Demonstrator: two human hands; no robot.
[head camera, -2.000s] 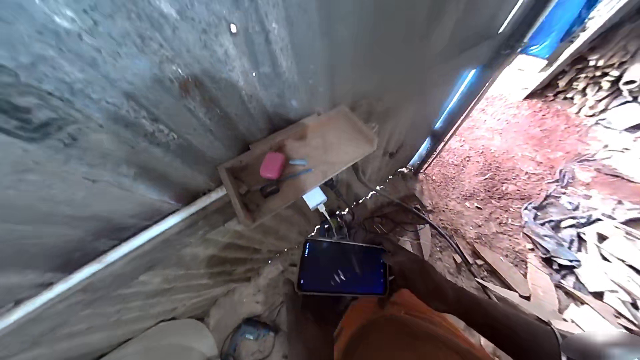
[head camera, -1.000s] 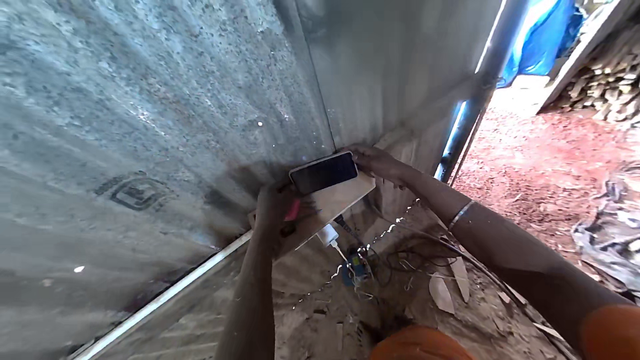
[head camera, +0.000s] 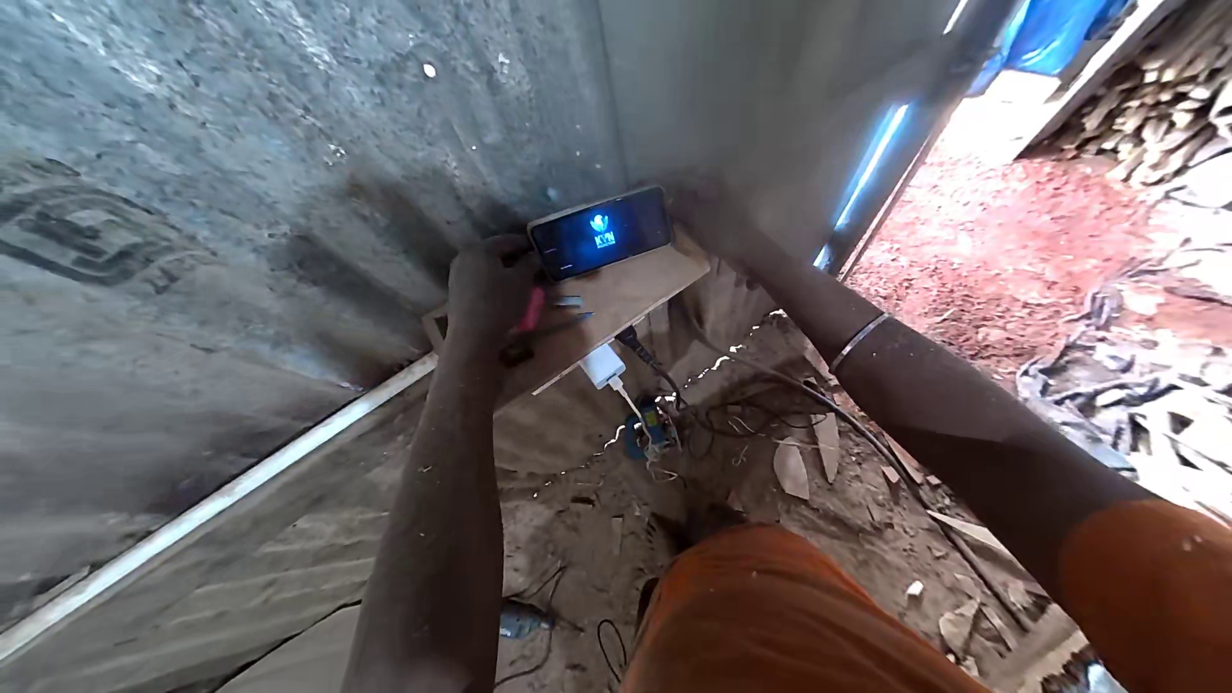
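A smartphone with its screen lit lies on its long side, leaning at the back of a small wooden shelf against the metal wall. My left hand is at the phone's left end, its fingers partly hidden behind the wrist and in shadow. At the phone's right end is my right hand, dark and blurred; whether either hand grips the phone does not show. A pink case and small blue items lie on the shelf beside my left hand. Below the shelf edge hangs a white charger with its cable.
Corrugated metal sheet rises behind the shelf. A black plug, a blue and yellow device and loose cables lie below it. Wood scraps litter the ground. A doorway at right opens onto reddish ground and stacked wood.
The phone has gone from low in front of my body up to the shelf, with both hands at its ends. Its screen, dark one second ago, now shows a bright logo.
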